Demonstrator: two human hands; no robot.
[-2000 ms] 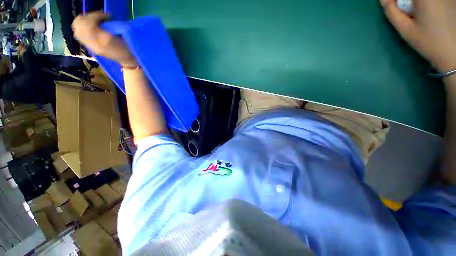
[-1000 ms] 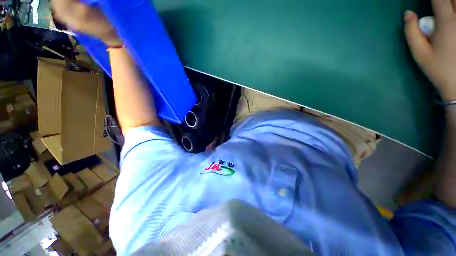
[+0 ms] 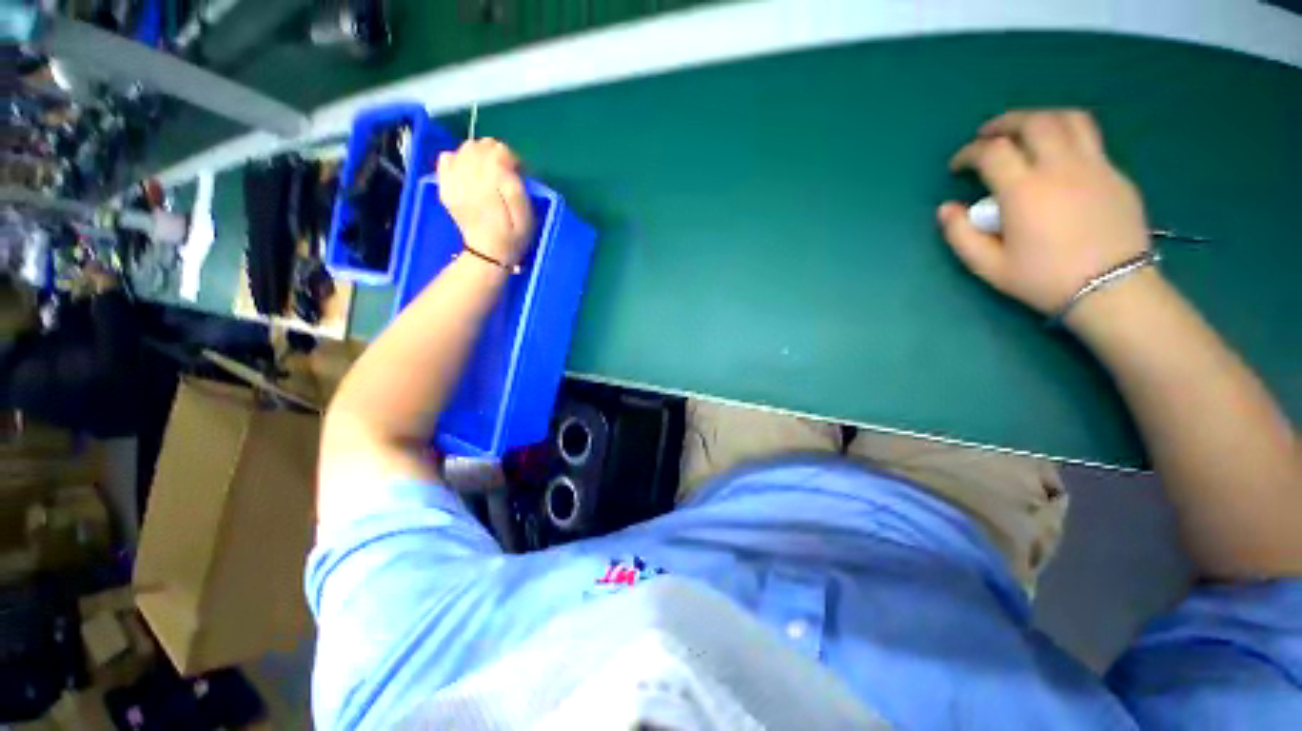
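My left hand (image 3: 488, 200) is closed on the far rim of a blue parts bin (image 3: 550, 329). The open bin looks empty inside, though my forearm hides part of it. Its near end sticks out past the bench's front edge. My right hand (image 3: 1054, 207) rests low over the green bench (image 3: 800, 214) at the right, curled around a screwdriver. The white grip (image 3: 985, 214) shows between thumb and fingers, and the thin dark shaft (image 3: 1182, 237) sticks out by the wrist.
A smaller blue bin (image 3: 374, 200) with black parts stands left of my left hand. Black parts (image 3: 293, 236) lie beyond it. A black tote (image 3: 617, 464) with silver-ringed dryer heads is below the bench edge. An open carton (image 3: 229, 521) is at lower left. A white rail (image 3: 800, 43) crosses the top.
The view has shifted to show more of the bench and the rail. The blue bin, tilted on its side before, now shows its open inside. The screwdriver's shaft has come into view.
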